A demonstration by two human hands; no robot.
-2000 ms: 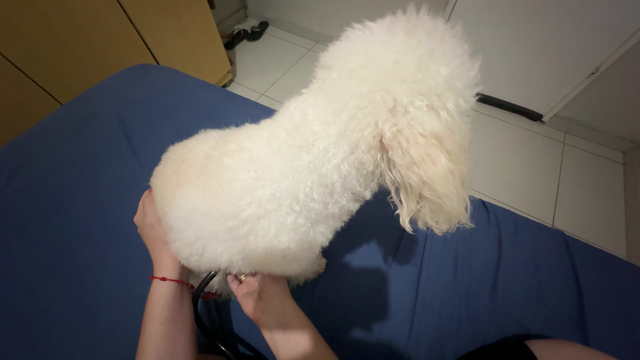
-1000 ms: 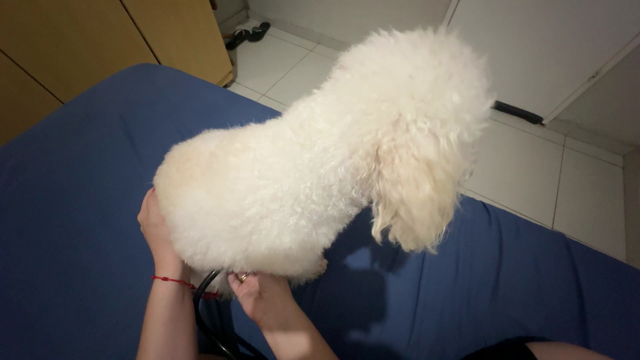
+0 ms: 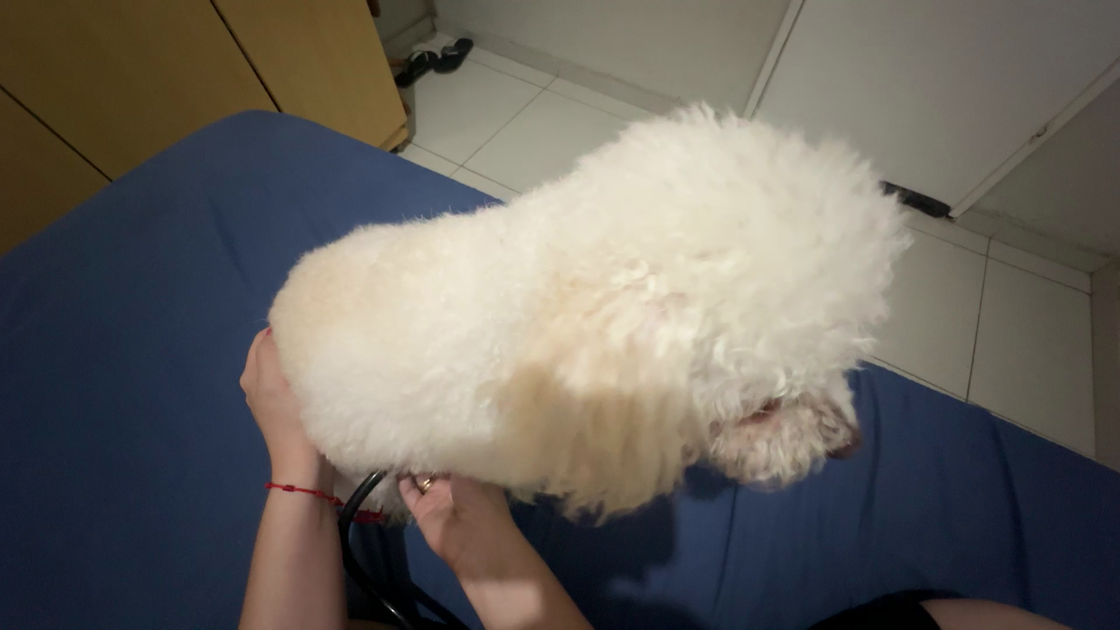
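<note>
A white, curly-coated dog (image 3: 420, 332) is on a blue sheet, its rump at the left and its head (image 3: 752, 262) at the right, muzzle pointing down to the right. My left hand (image 3: 271, 385) rests against the dog's rump, its fingers partly hidden behind the fur. Low on the dog's near side is my right hand (image 3: 442, 503), with a ring on one finger; its fingertips go out of sight under the coat. A black cable or tube (image 3: 350, 534) runs between my forearms up to the fur, and its upper end is hidden. Near it lies something red (image 3: 370, 517), partly covered.
The blue sheet (image 3: 122, 367) covers the surface around the dog. Wooden cabinets (image 3: 166, 79) stand at the upper left. Beyond the sheet's far edge are white floor tiles (image 3: 516, 122), dark footwear (image 3: 435, 61) and a white door (image 3: 945, 79). Part of a leg (image 3: 980, 614) shows at the bottom right.
The dog's head has turned and dropped toward my side, so its muzzle now shows and its ear hangs nearer its body. Both my hands have stayed about where they were.
</note>
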